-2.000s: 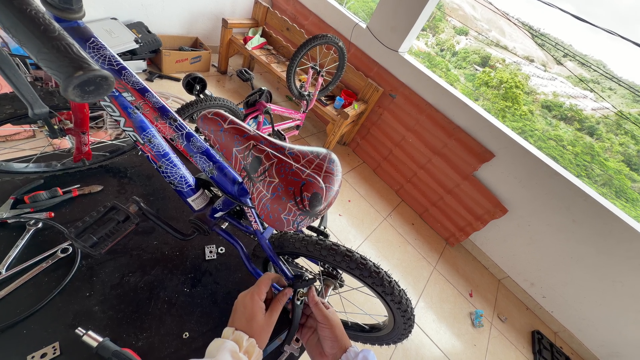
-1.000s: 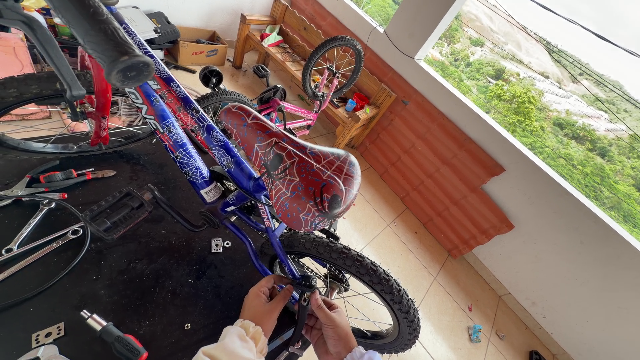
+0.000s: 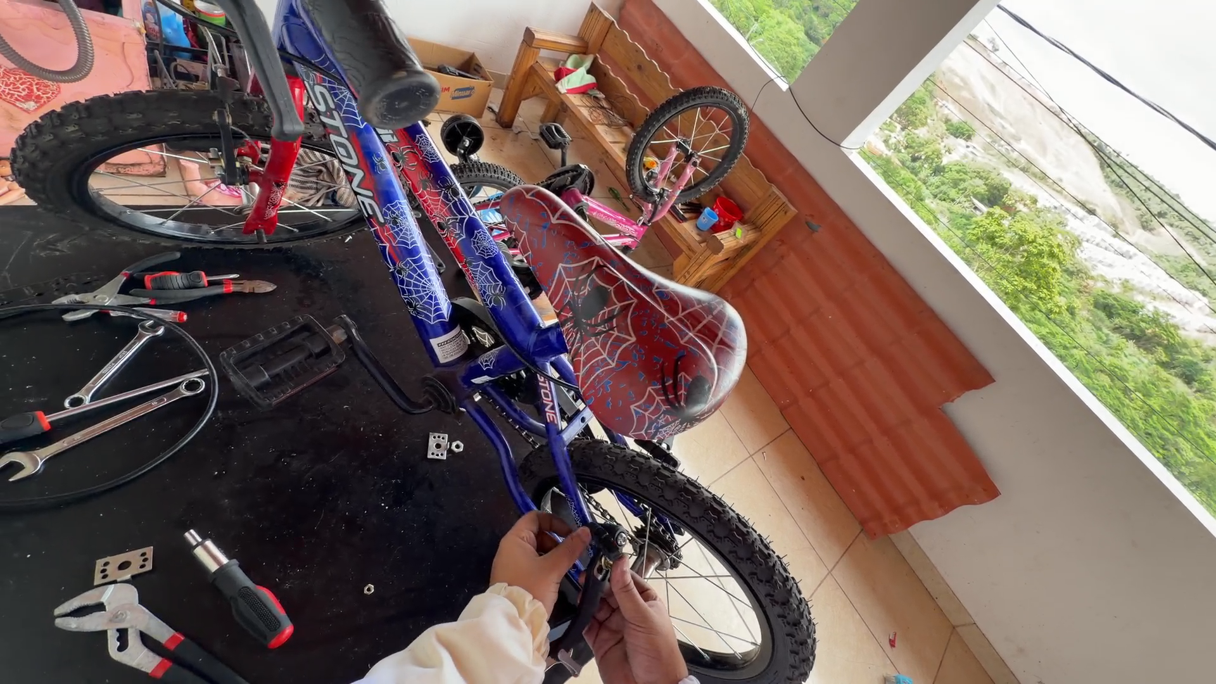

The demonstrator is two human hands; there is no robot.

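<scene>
A blue children's bicycle frame (image 3: pixel 408 256) with web patterns stands on the black work surface, its red web-printed saddle (image 3: pixel 636 313) turned to the right. My left hand (image 3: pixel 540 560) pinches a small black part beside the rear axle, thumb and forefinger closed on it. Just right of it, my right hand (image 3: pixel 635 622) has its thumb at a small metal fastener on the same part, above the hub of the rear wheel (image 3: pixel 703 570). A dark curved arm or strap hangs down between my hands. The exact shape of the part is partly hidden by my fingers.
On the black surface (image 3: pixel 313 503) lie combination wrenches (image 3: pixel 114 427), pliers (image 3: pixel 114 294), slip-joint pliers (image 3: pixel 119 622), a nut driver (image 3: pixel 237 589), a metal plate (image 3: pixel 123 564) and a cable loop. A crank and pedal (image 3: pixel 283 359) jut left. Behind are a wooden bench (image 3: pixel 760 214) and a pink bicycle (image 3: pixel 608 220).
The view has shifted. Both hands stay at the rear axle, with only small finger movements.
</scene>
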